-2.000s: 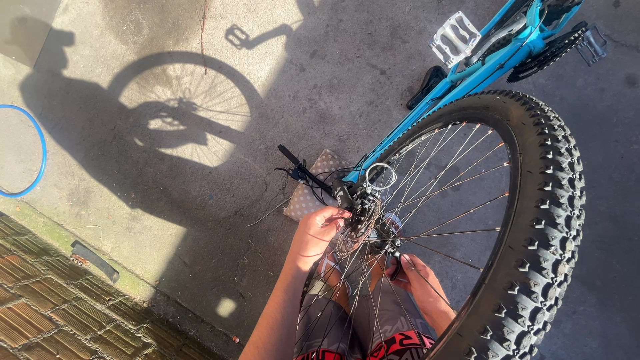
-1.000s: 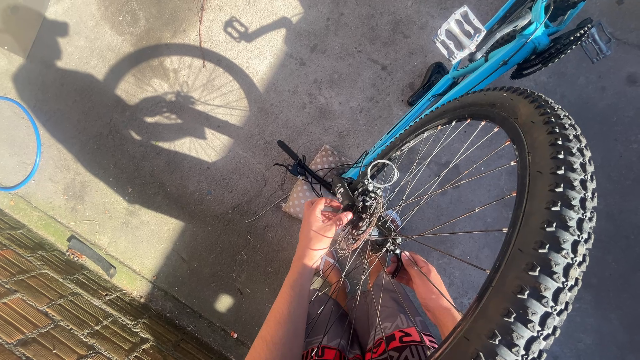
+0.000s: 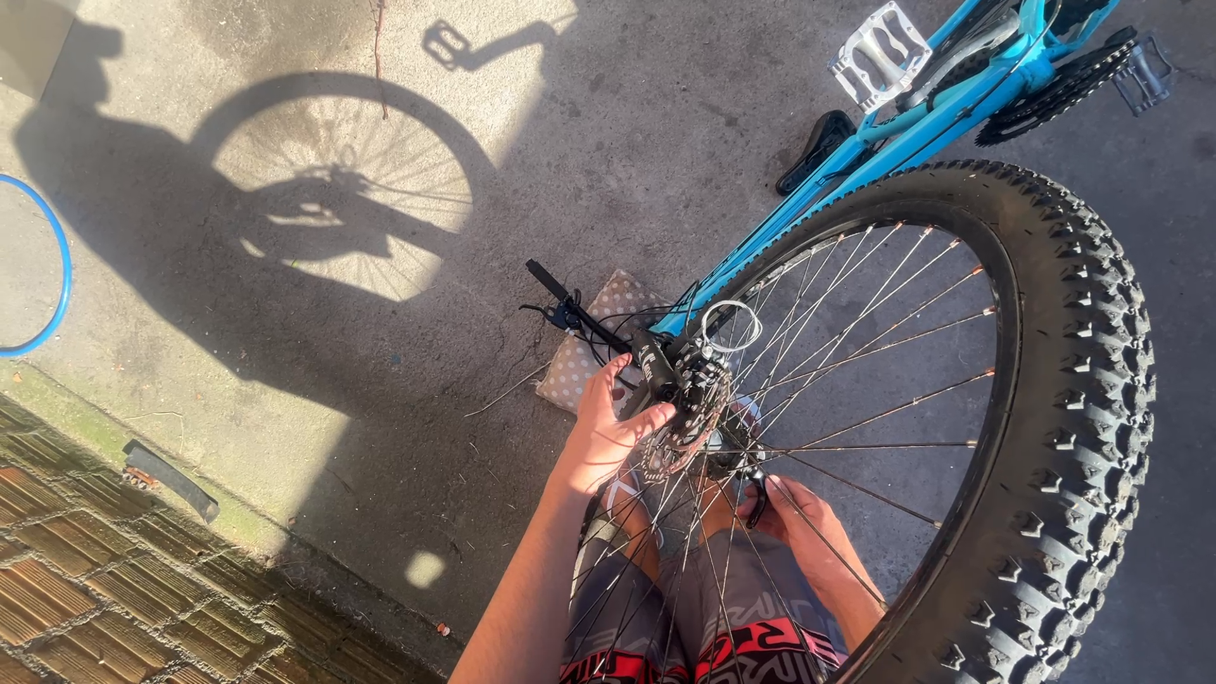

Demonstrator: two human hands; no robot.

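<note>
A bicycle with a blue frame [image 3: 912, 142] stands upside down, its knobby tire [image 3: 1073, 408] close to me at the right. My left hand [image 3: 608, 418] is at the hub's left side, fingers spread around the black fork end [image 3: 655, 370], beside the brake disc [image 3: 686, 437]. A finger or thumb touches near the axle end. My right hand [image 3: 798, 513] is at the other side of the hub, fingers on a black quick-release lever [image 3: 757, 502]; spokes cross in front of it. A loop of pale cable [image 3: 731, 327] rises by the brake caliper.
The handlebar [image 3: 579, 313] rests by a polka-dot cushion [image 3: 565, 375] on the concrete floor. A silver pedal [image 3: 881, 57] sticks up at the top. A blue hoop [image 3: 65, 275] lies at the left edge. A brick strip [image 3: 123, 579] and a dark curved piece [image 3: 173, 480] are at the lower left.
My left hand's fingers have spread from their closer grip near the axle and now reach around the fork end. My right hand remains by the lever.
</note>
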